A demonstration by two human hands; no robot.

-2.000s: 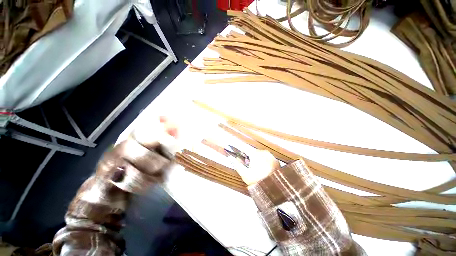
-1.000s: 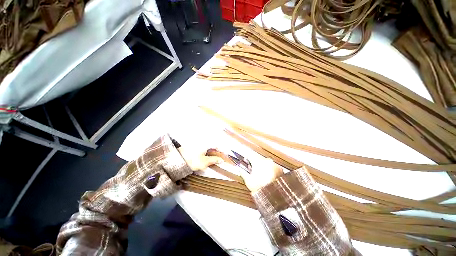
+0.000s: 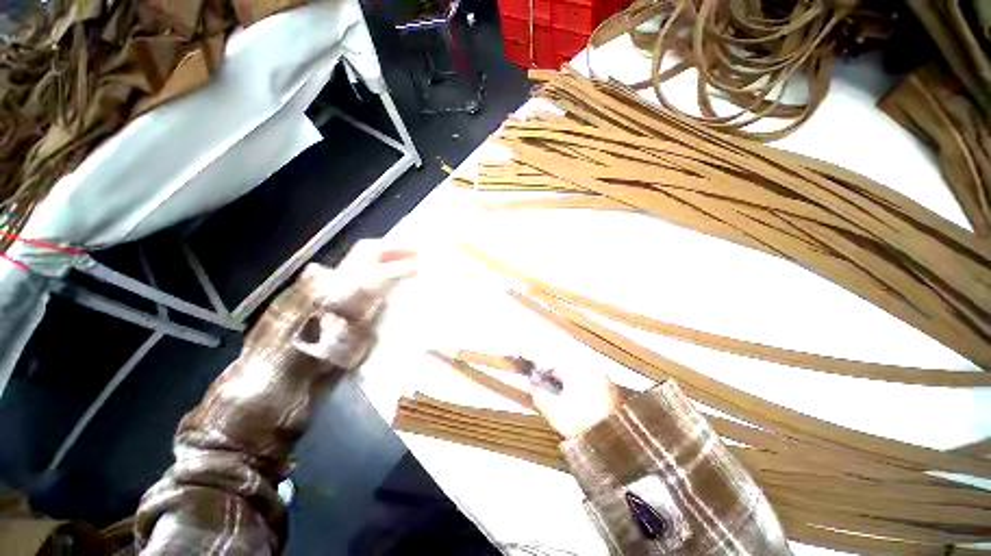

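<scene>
My right hand (image 3: 578, 400) holds small dark thread snips (image 3: 542, 377), mostly hidden by the fingers. A brown strap end (image 3: 486, 357) sticks out to the left from the same hand. My left hand (image 3: 383, 264) is raised near the white table's left edge, blurred and washed out, away from the straps; I cannot tell if it holds anything. The near bundle of straps (image 3: 467, 422) lies under and left of my right hand, its ends near the table edge. Loose straps (image 3: 652, 321) run beyond the hand to the right.
A far pile of straps (image 3: 695, 174) fans across the table (image 3: 435, 223). Coiled straps (image 3: 728, 65) and crumpled brown pieces (image 3: 945, 136) lie at far right. A red crate (image 3: 549, 30) stands behind. A white-draped, metal-framed table (image 3: 207, 147) with brown material (image 3: 109, 92) is at left.
My left hand was at the strap end beside the snips one second ago; it has moved up and left, away from it. The right hand still holds the snips.
</scene>
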